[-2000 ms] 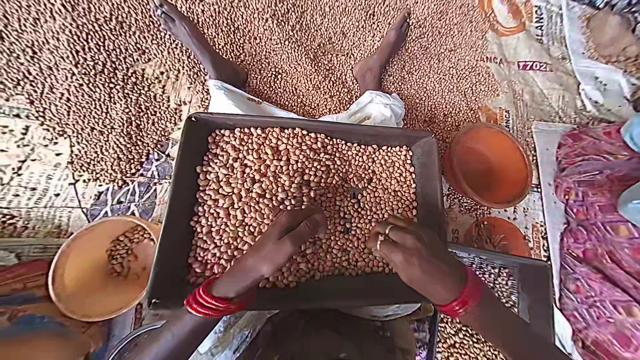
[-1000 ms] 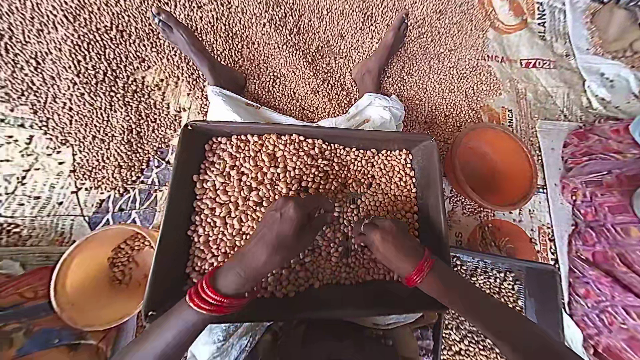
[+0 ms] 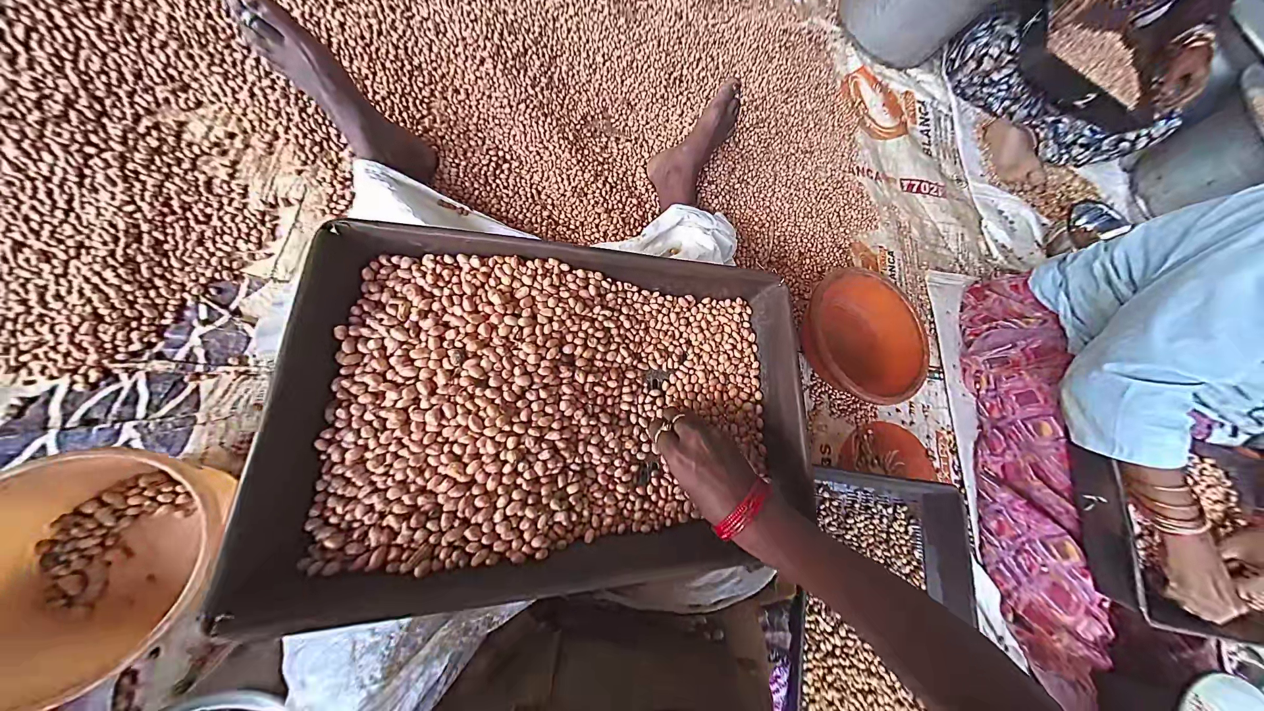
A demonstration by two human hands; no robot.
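A dark rectangular tray full of reddish-brown shelled nuts or beans lies across my lap, slightly tilted in view. My right hand, with rings and a red bangle, touches the nuts in the tray's right part, fingers bent downward; whether it grips any is hidden. Small dark gaps in the layer show the tray floor near these fingers. The nuts look larger on the left and smaller on the right. My left hand is out of the picture.
An orange bowl with some nuts stands at the lower left. Right of the tray are an orange-red bowl and a second tray of nuts. Spread nuts cover the ground beyond. At right, a co-worker's hand is over another tray.
My left hand, over the nuts in both earlier frames, has left the view. My right hand is still at the nuts. The view has shifted toward the right, showing co-workers.
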